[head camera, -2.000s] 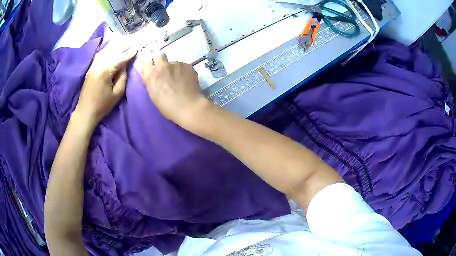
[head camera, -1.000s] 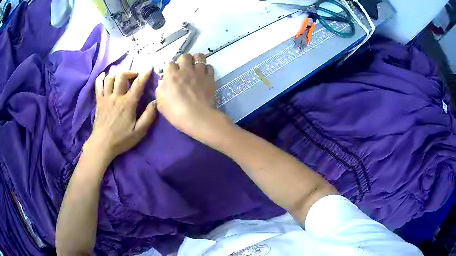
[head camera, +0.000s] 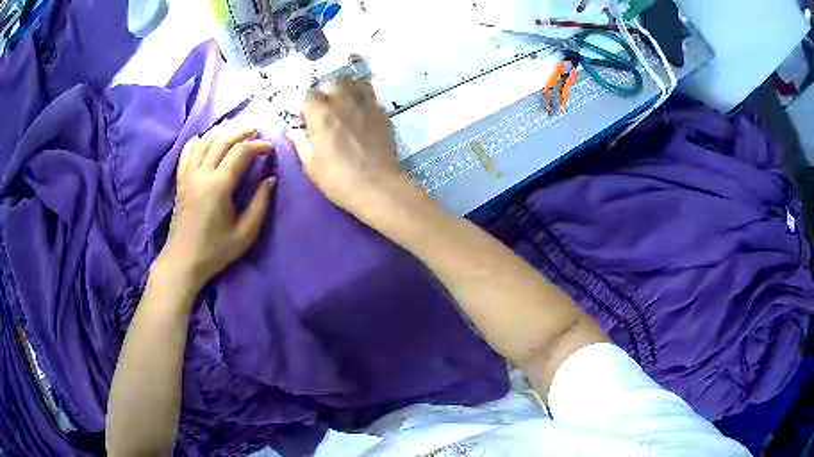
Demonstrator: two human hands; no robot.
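A large purple garment (head camera: 357,312) covers my lap and runs up to the sewing machine head (head camera: 268,31), where the needle area is washed out by bright glare. My left hand (head camera: 219,196) lies on the cloth in front of the machine, fingers bent and thumb apart; whether it pinches a fold is unclear. My right hand (head camera: 348,138) is at the cloth edge just right of the needle area, fingers curled down and fingertips partly hidden. It covers part of the hinged metal guide (head camera: 355,64).
A printed scale (head camera: 518,134) with a tan strip (head camera: 486,161) runs along the table front. Orange-handled snips (head camera: 560,82), green-handled scissors (head camera: 611,64) and a white cord (head camera: 659,76) are at the right corner. A purple heap (head camera: 660,250) hangs right of the table.
My left hand has come back from the needle area and sits lower on the cloth. My right hand moved right, then slightly up over the guide. The guide arm has swung in and is now mostly covered.
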